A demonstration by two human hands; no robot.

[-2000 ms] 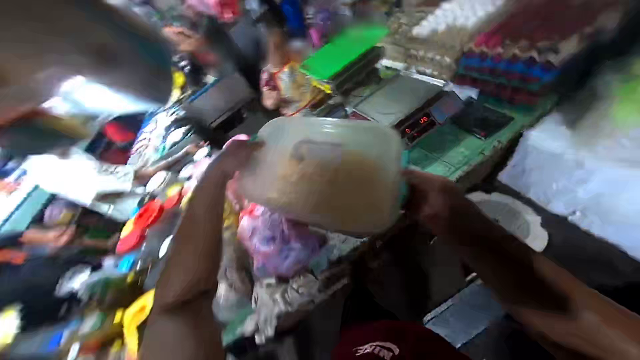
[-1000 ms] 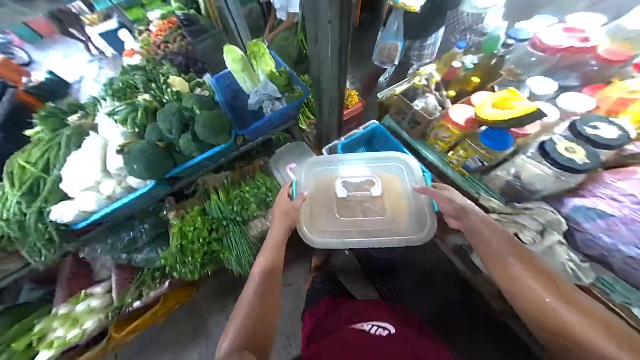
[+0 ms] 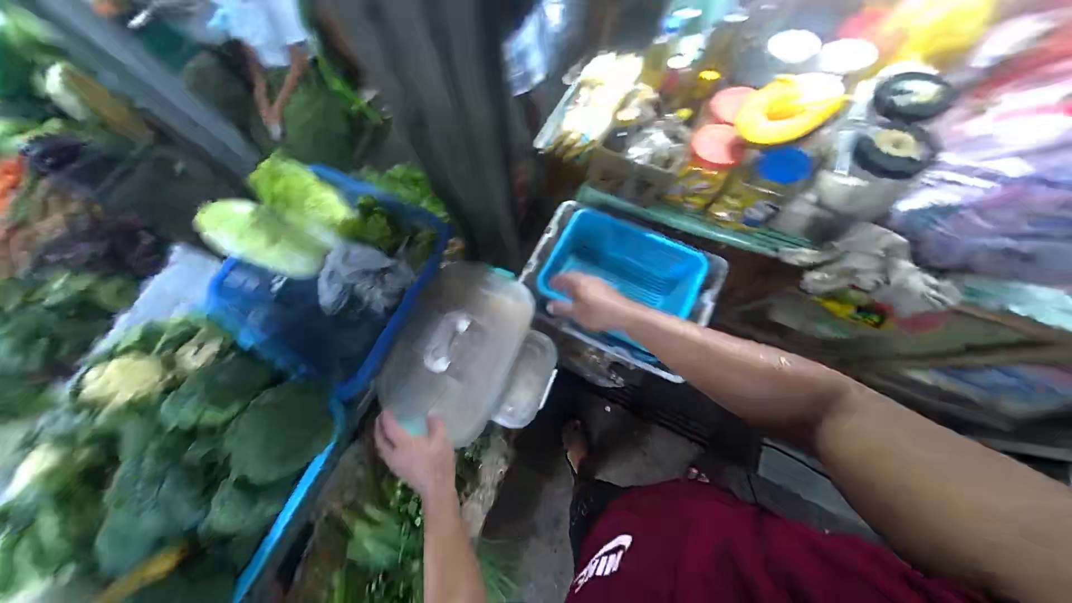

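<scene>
My left hand [image 3: 419,456] is on the near end of a lidded, translucent plastic container [image 3: 469,360], by its teal clasp. The container is beside a blue crate [image 3: 368,368] and partly over a smaller clear container [image 3: 529,381]. My right hand [image 3: 590,301] is at the near left rim of a blue plastic basket [image 3: 641,260], which sits in a grey-white bin [image 3: 716,289]. Blur hides whether the fingers grip the rim.
Leafy greens [image 3: 293,218] and a clear plastic bag [image 3: 360,276] lie in the blue crate. Broccoli and cauliflower [image 3: 126,381] fill the left side. A dark post [image 3: 452,126] stands ahead. Lidded jars [image 3: 783,167] crowd the right stall; a person stands beyond the crate.
The lidded container, held in both hands one second ago, has moved left beside the blue crate. My right hand has let go of it and is now at the blue basket.
</scene>
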